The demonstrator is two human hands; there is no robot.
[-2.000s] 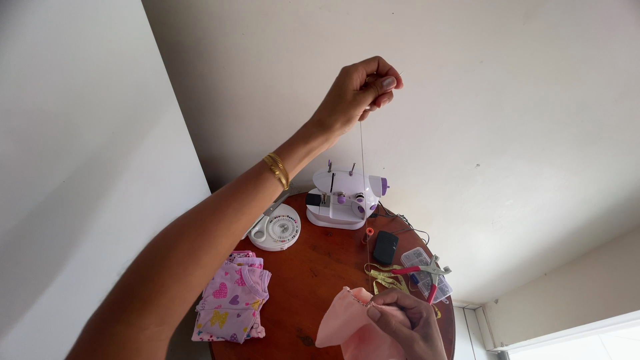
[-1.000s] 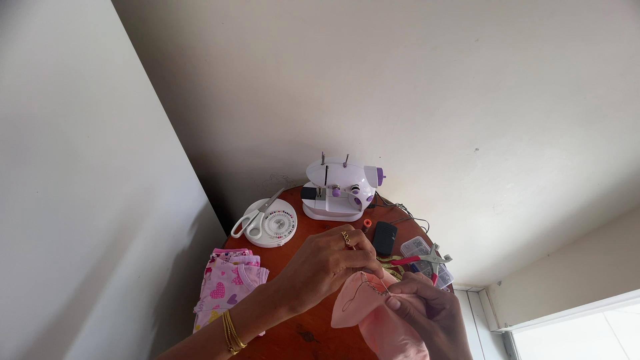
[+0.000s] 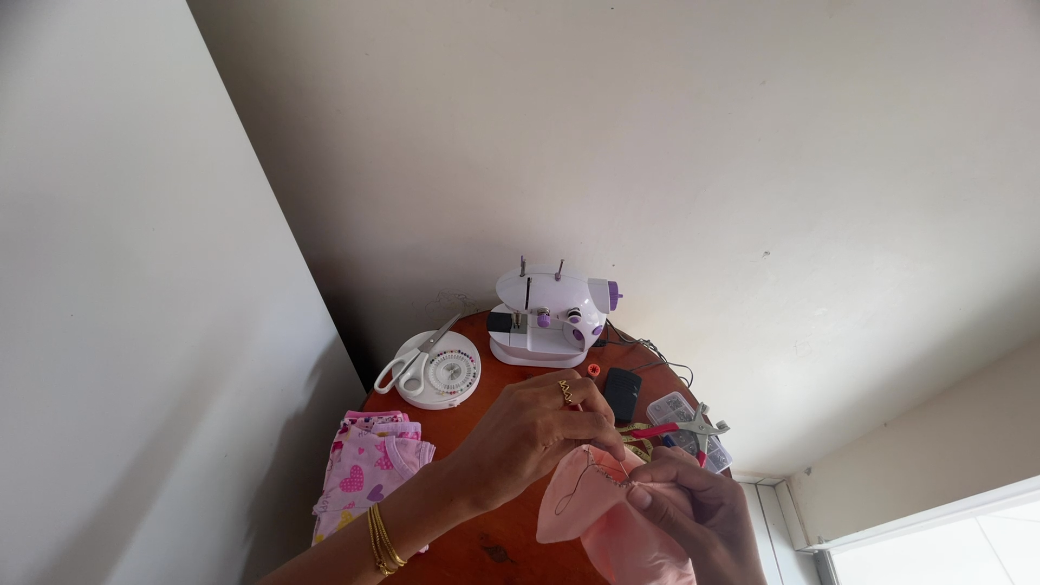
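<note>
Peach-pink fabric (image 3: 597,504) hangs from my right hand (image 3: 695,504), whose thumb and fingers pinch its edge. A row of small beads or stitches runs along that edge, and a loop of dark thread lies across the cloth. My left hand (image 3: 540,426), with a gold ring and bracelets, is just left of the right one. Its fingertips pinch a thin needle or a taut thread at the beaded edge; which of the two is too small to tell.
On the round wooden table (image 3: 467,520) stand a white and purple mini sewing machine (image 3: 548,317), white-handled scissors (image 3: 414,361) on a pin wheel (image 3: 451,374), folded printed clothes (image 3: 366,479), a black pedal (image 3: 622,394), red-handled pliers (image 3: 682,429), a plastic box (image 3: 670,410) and a tape measure (image 3: 642,443).
My left hand was raised high with a thread stretched below it, then came down to the fabric. It remains there beside my right hand, which still holds the fabric.
</note>
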